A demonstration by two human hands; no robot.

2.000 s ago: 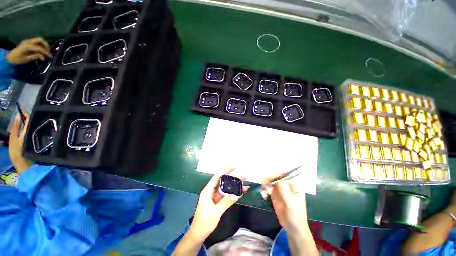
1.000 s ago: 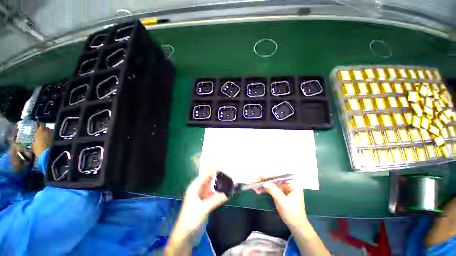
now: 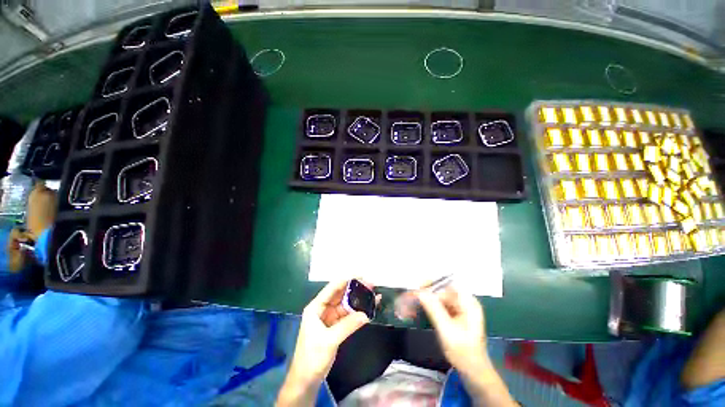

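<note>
My left hand holds a black watch housing with a silver rim, tilted, at the near edge of the white paper sheet. My right hand holds tweezers just right of the housing, apart from it. The fingertips and tweezer points are blurred. The black foam tray lies beyond the paper with housings in its pockets; the near right pocket is empty.
Stacked foam trays stand tall at left. A clear tray of yellow-gold pieces lies at right, with a wire spool nearer. Neighbours' arms show at far left and lower right.
The tweezers have drawn back from the housing and point more upward. The housing has turned so that its open face shows more. The view has shifted slightly.
</note>
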